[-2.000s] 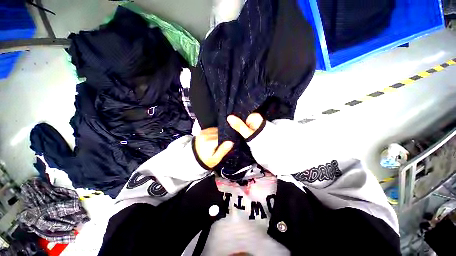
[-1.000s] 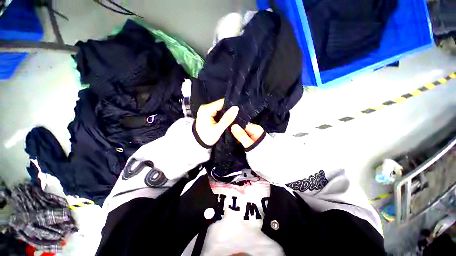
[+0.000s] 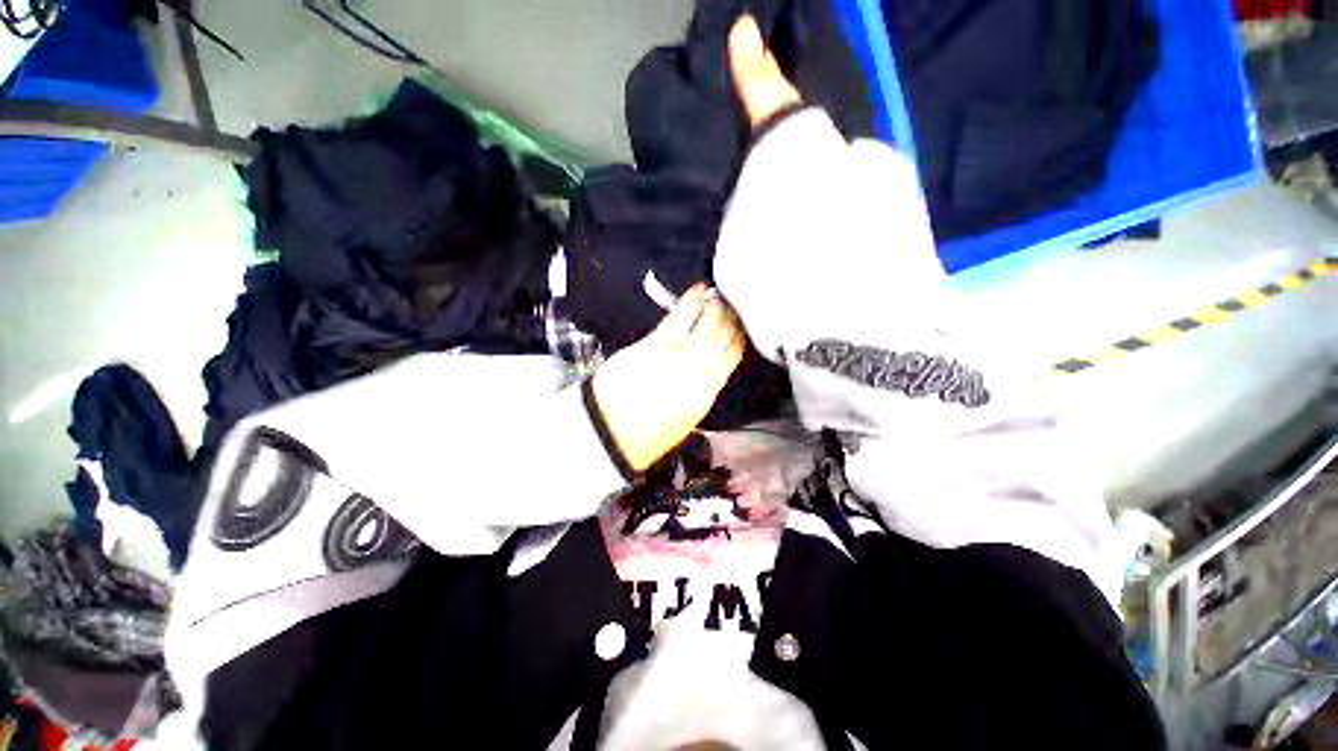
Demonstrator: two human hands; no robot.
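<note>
Dark navy trousers [image 3: 646, 235] hang in front of me, over my lap and up towards the blue bin. A small white loop or tag [image 3: 659, 289] shows on the cloth beside my left fingertips. My left hand [image 3: 672, 382] is closed on the cloth at its near part, fingertips pinched. My right hand [image 3: 756, 71] is stretched far forward at the top of the view on the dark cloth; its fingers are partly hidden, so its grip cannot be told. No drawcord can be made out.
A dark garment pile [image 3: 396, 220] lies on green sheeting at the left. A blue bin [image 3: 1086, 213] with dark garments stands front right. Yellow-black floor tape [image 3: 1203, 316] runs right. A metal rail [image 3: 1247, 514] stands lower right, and checked cloth [image 3: 88, 616] lies lower left.
My right hand has moved from beside the left hand far forward along the cloth. My left hand has shifted slightly right and nearer me. The white loop now shows on the trousers.
</note>
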